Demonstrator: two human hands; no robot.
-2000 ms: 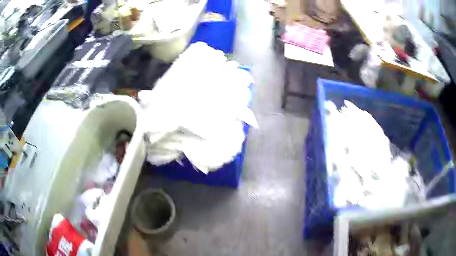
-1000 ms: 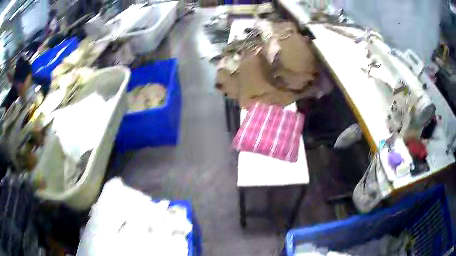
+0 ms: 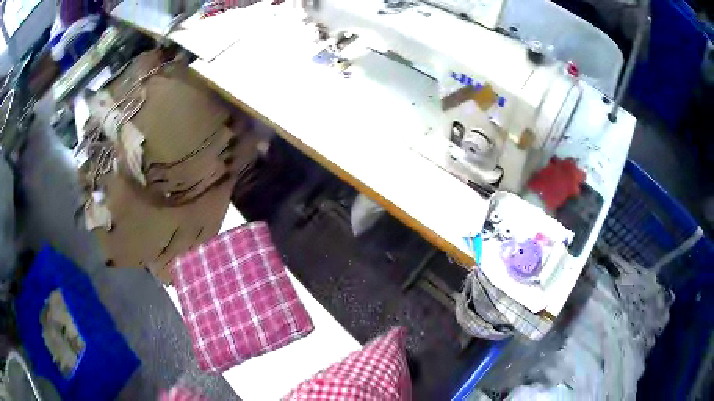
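Note:
A pink and white plaid cushion (image 3: 241,296) lies on a white bench (image 3: 270,374). Stacked brown cloth panels (image 3: 176,129) drape over the bench's far end, with pale strips on them. A white sewing machine (image 3: 509,102) with blue letters and brown tape patches stands on a white table (image 3: 337,117) at the right. Red and white checked cloth, seemingly my sleeve, enters at the bottom middle, with a small bit at the bottom left. Neither my left hand nor my right hand is visible.
A tray (image 3: 501,227) with a purple item (image 3: 523,257) sits at the table's near corner, by a red cloth (image 3: 557,182). A cloth bag (image 3: 485,307) hangs below. A blue crate (image 3: 665,227) with pale material stands right; another blue crate (image 3: 94,329) stands lower left.
The view has moved closer to the bench and turned toward the sewing table. The cushion and brown panels now appear farther left, and the machine and checked cloth have come into view.

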